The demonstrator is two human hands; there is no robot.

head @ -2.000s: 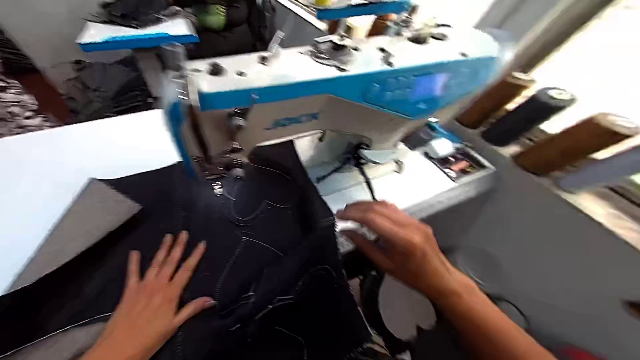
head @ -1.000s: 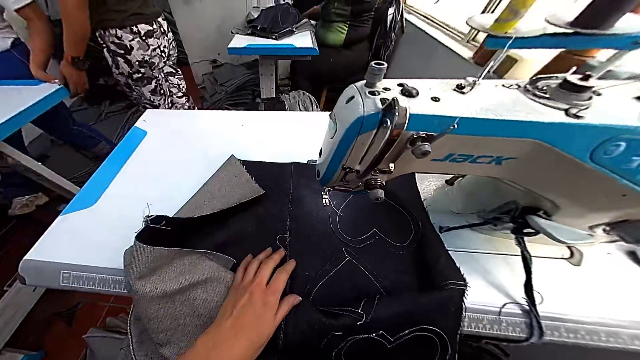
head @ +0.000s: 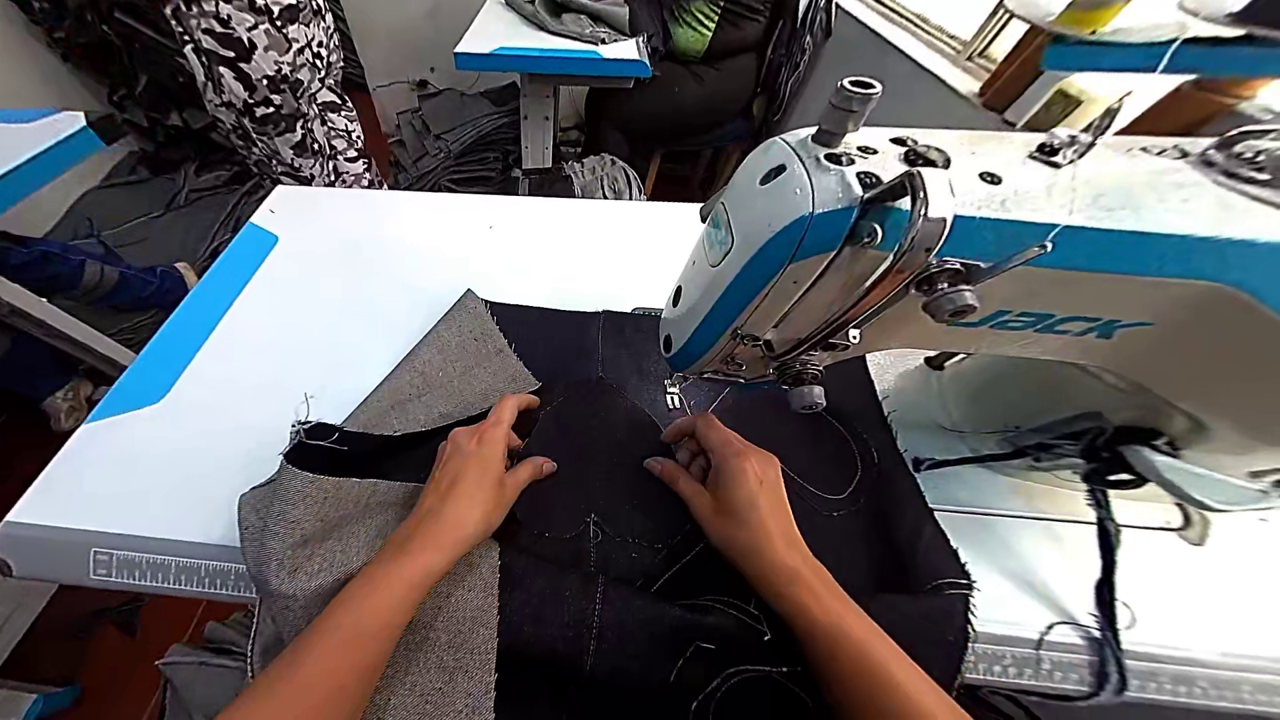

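Dark denim fabric [head: 600, 450] with pale stitched curved outlines lies across the white sewing table, partly under the head of a Jack sewing machine [head: 820, 250]. Its grey underside shows in a folded flap [head: 440, 370] at the left. My left hand [head: 480, 465] touches the denim beside that fold, thumb and fingers apart. Opposite it, my right hand [head: 715, 465] has thumb and curled fingers on the fabric, just below the presser foot [head: 673, 393]. Whether it pinches the cloth is unclear.
The white table [head: 400, 260] has a blue edge strip and a printed ruler [head: 170, 570] along its front. Black cords [head: 1105, 540] hang at the machine's right. Behind are a second table [head: 555, 60], piled grey garments [head: 455, 135] and a person in camouflage trousers [head: 280, 90].
My right hand, out of view one second ago, is on the denim near the presser foot. My left hand has moved up the fabric toward the fold.
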